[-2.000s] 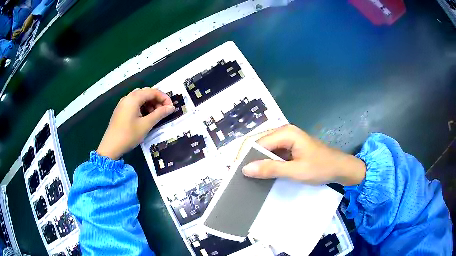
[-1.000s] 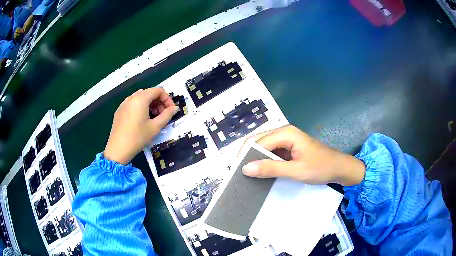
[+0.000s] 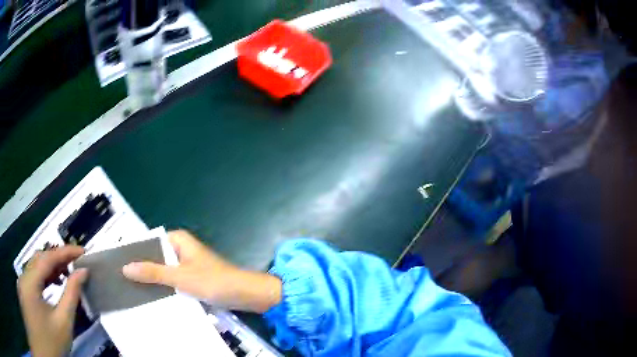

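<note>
My right hand point(image 3: 202, 274) holds the white liner sheet point(image 3: 157, 331) with its grey rectangle point(image 3: 112, 275), thumb on top of the grey area. My left hand point(image 3: 52, 293) is at the sheet's left edge, with thumb and fingertips close together at the grey area's corner. Whether a tiny piece is between them is too small to tell. The white tray point(image 3: 133, 224) lies under both hands. A black circuit board point(image 3: 86, 219) shows in its top pocket, and parts of other boards show below the sheet.
A red bin point(image 3: 285, 59) with white pieces stands beyond the tray on the green mat point(image 3: 279, 160). A white-wrapped holder point(image 3: 145, 73) stands at the far edge, with another tray point(image 3: 185, 31) behind it. A white fan point(image 3: 518, 66) and a blurred blue-clad person point(image 3: 573, 90) are at the right.
The view has swung to the right, so the tray and hands now sit at lower left. My left hand has left the board and come to the sheet's edge. My right hand still holds the sheet.
</note>
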